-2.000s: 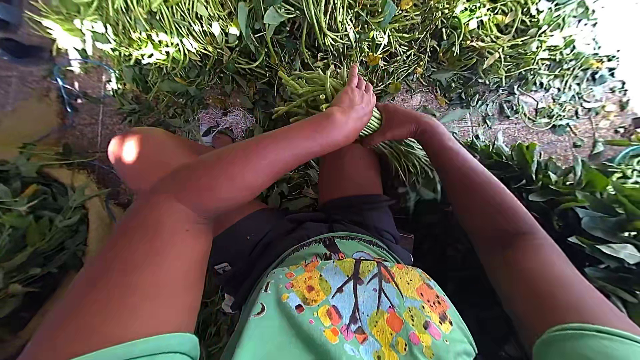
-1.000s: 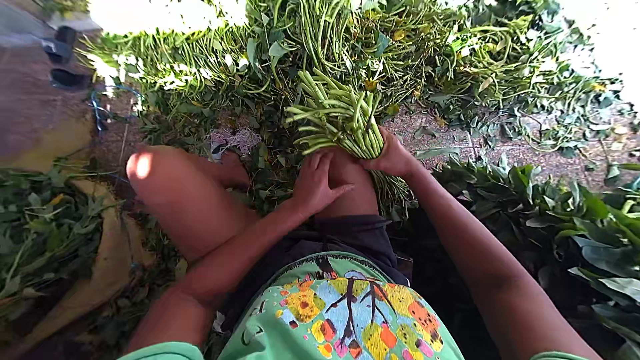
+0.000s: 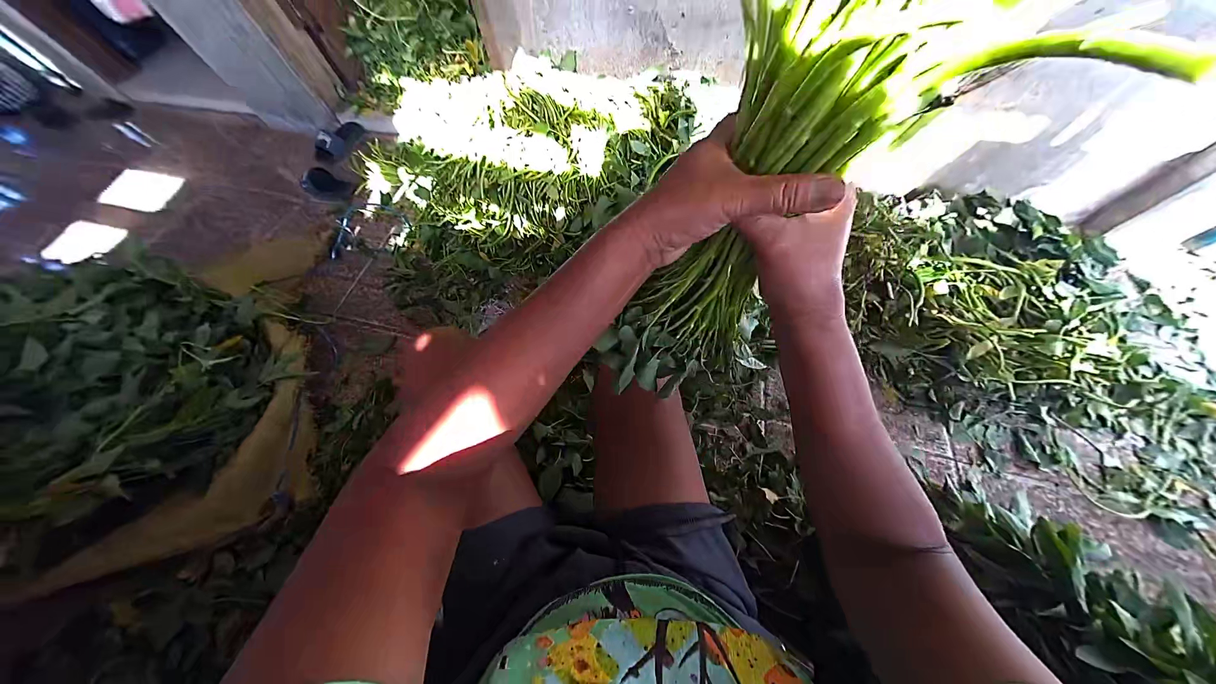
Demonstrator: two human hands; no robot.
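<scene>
A thick bundle of long green leafy stems [image 3: 817, 104] is held up in front of me, cut ends upward and leaves hanging down above my knee. My left hand [image 3: 727, 190] wraps around the middle of the bundle, its thumb lying across the front. Against it, just to the right and slightly lower, my right hand [image 3: 803, 233] also grips the bundle; its fingers are mostly hidden behind the stems and my left thumb.
Cut leafy vines [image 3: 1007, 313] lie heaped ahead and to the right. A leaf pile [image 3: 114, 380] rests on a yellowish sack [image 3: 256, 456] at the left. Dark sandals [image 3: 328, 183] lie beyond, near a wall [image 3: 608, 38]. More leaves [image 3: 1073, 570] are at lower right.
The bundle has been raised away from my knee, up and forward. My left hand, resting on the knee one second ago, now holds the stems beside my right hand. The view has tilted up.
</scene>
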